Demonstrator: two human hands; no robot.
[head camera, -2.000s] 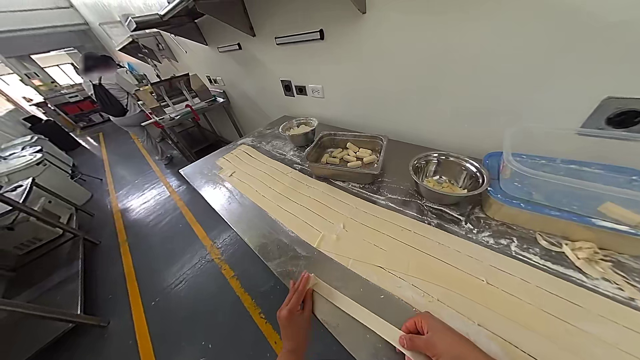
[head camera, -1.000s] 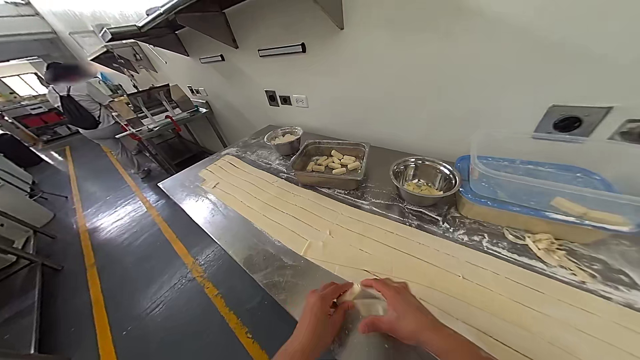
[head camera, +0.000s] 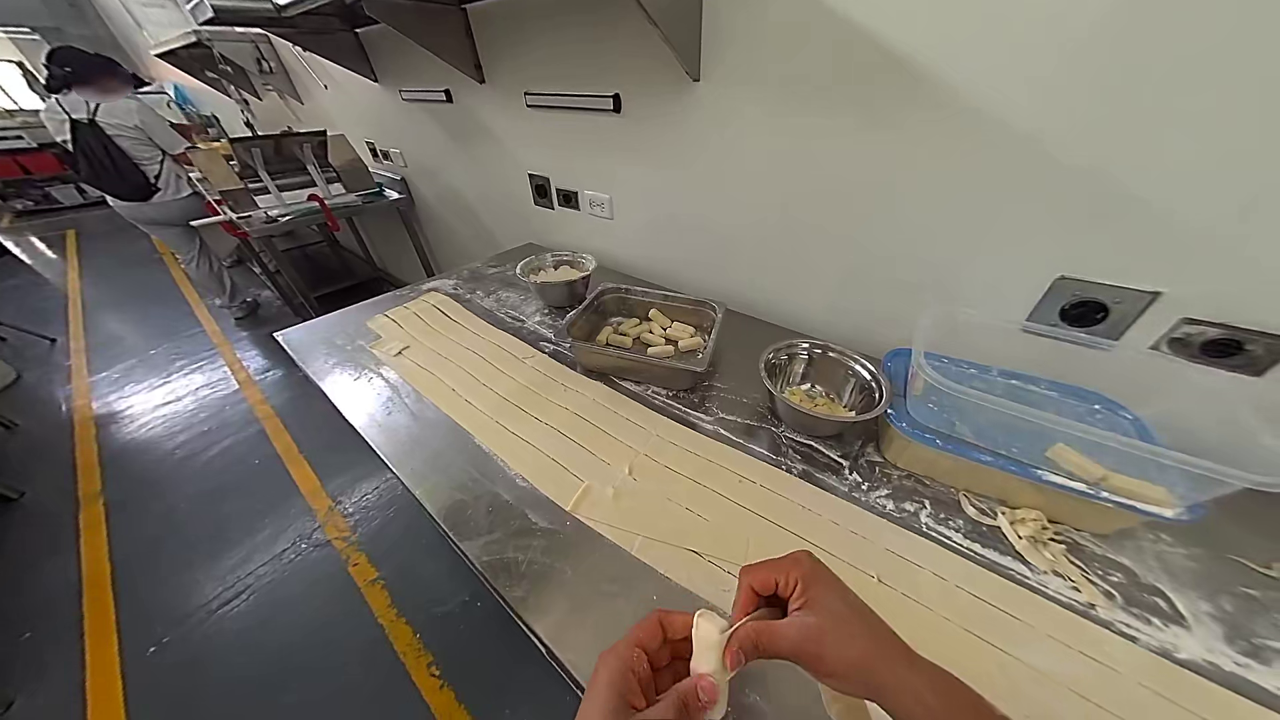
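My left hand (head camera: 650, 670) holds a small dough-wrapped piece (head camera: 709, 645) upright near the table's front edge. Pinched in the fingers of my right hand (head camera: 800, 625) is dough at that piece's side, and a strip of dough hangs below this hand. Behind both hands a long sheet of dough (head camera: 600, 440), cut into lengthwise strips, lies along the steel table. A rectangular steel pan (head camera: 640, 370) holds several pale finger-shaped pieces. To its right, a steel bowl (head camera: 822, 385) contains pale bits, and a smaller steel bowl (head camera: 556, 278) with pale contents stands at the far end.
At the right, a clear plastic container (head camera: 1100, 400) with pale sticks inside rests on a blue-lidded tub (head camera: 990, 475). Dough scraps (head camera: 1035, 540) lie beside it on the floured steel. A person with a backpack (head camera: 130, 160) stands at a far workstation. Metal shelf brackets jut from the wall.
Two seconds ago my hands were apart, with a dough strip stretched between them. They have come together around the small piece, which is now raised upright in my left fingers.
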